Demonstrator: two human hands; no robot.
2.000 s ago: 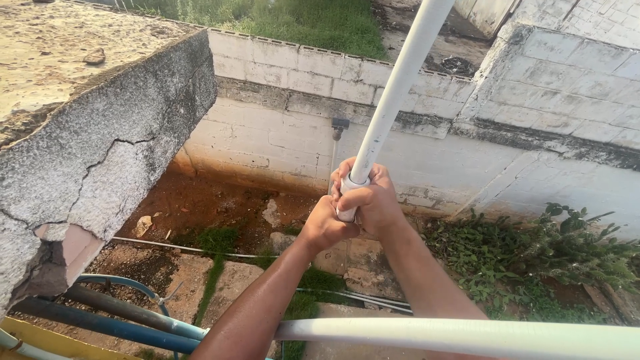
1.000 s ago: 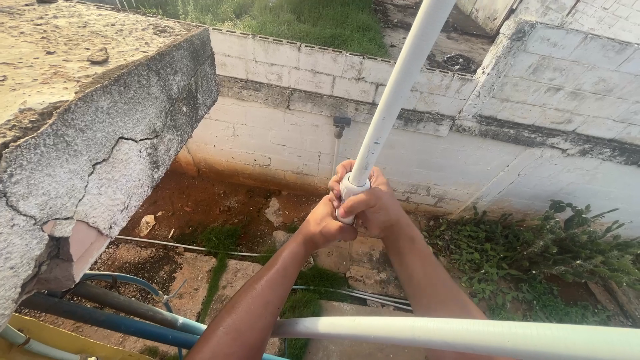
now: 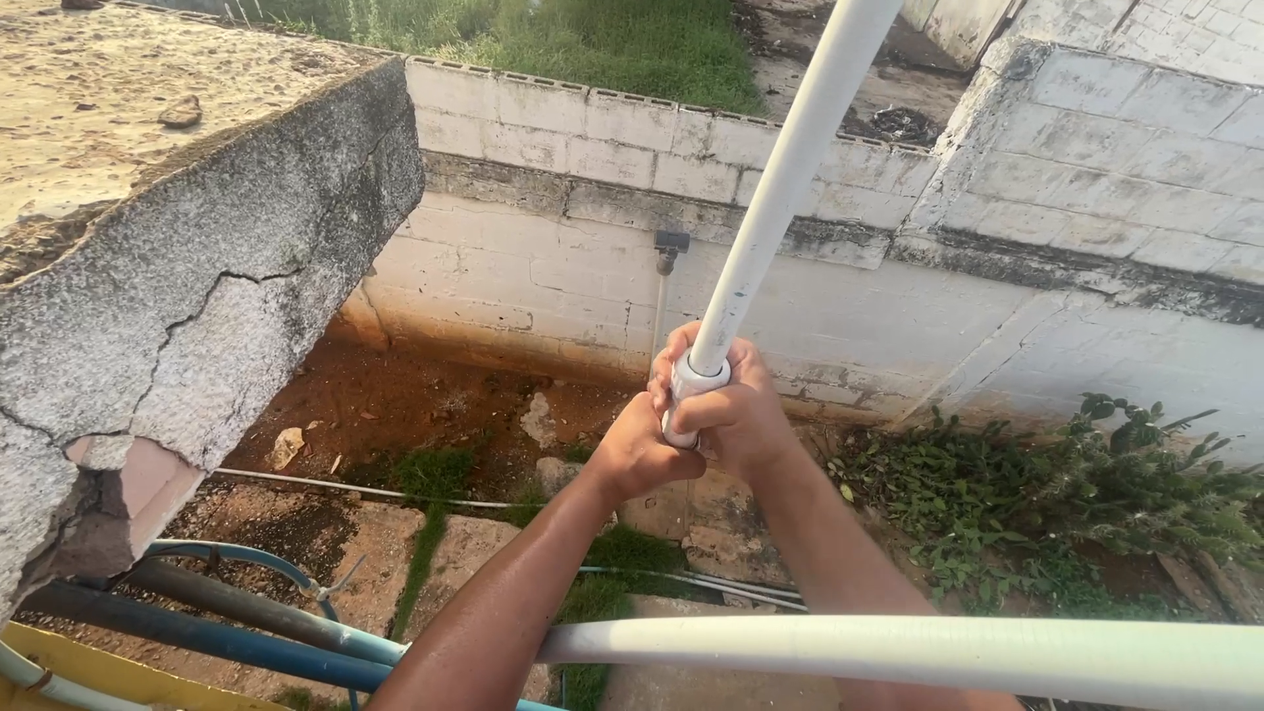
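A long white plastic pipe slants down from the top edge, its lower end inside a white pipe coupling. My left hand is closed around the coupling's lower left side. Against it, my right hand grips the coupling from the right, with fingers curled round behind it and the thumb side across its front. What lies below the coupling is hidden by the hands. Both forearms reach over the ground far below.
A cracked concrete slab edge juts in at left. Across the lower right runs a thick white pipe; blue pipes lie at lower left. Beyond stand a white block wall, a grey-topped standpipe and green plants.
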